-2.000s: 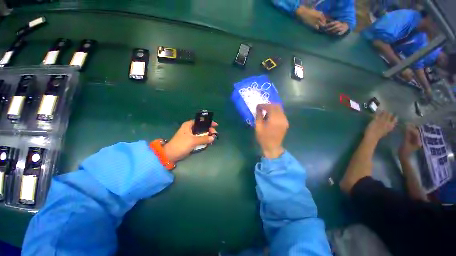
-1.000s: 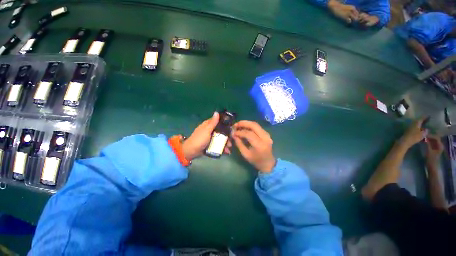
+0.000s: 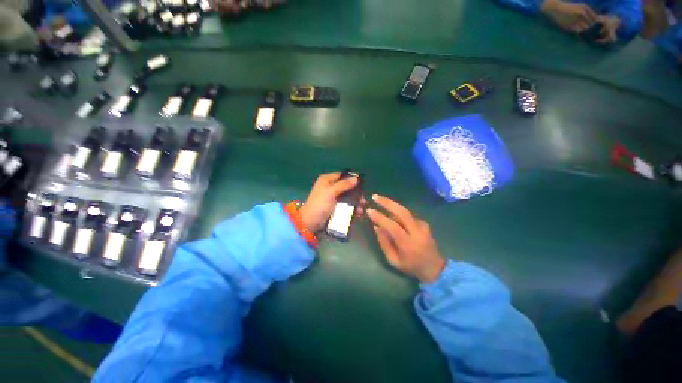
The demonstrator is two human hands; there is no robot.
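Note:
My left hand (image 3: 324, 202) holds a black mobile phone (image 3: 342, 217) with its pale label side up, thumb on its upper end. My right hand (image 3: 401, 236) is just right of the phone, fingers apart and slightly bent; I see nothing in it, and a small gap shows between its fingertips and the phone. A blue bin (image 3: 502, 153) with a pile of thin white rings (image 3: 465, 164) sits on the green bench, up and right of my hands.
A clear blister tray (image 3: 196, 196) with two rows of phones lies at left. More phones (image 3: 265, 114) lie behind it and along the bench, among them yellow-trimmed ones (image 3: 314, 95). A red frame (image 3: 621, 155) is at right. Other people's hands (image 3: 579, 19) and a forearm (image 3: 658, 288) show at right.
The view has swung left, showing more of the tray. My right hand went from the blue bin to the phone's edge, then slightly away from it. The phone in my left hand has turned label side up.

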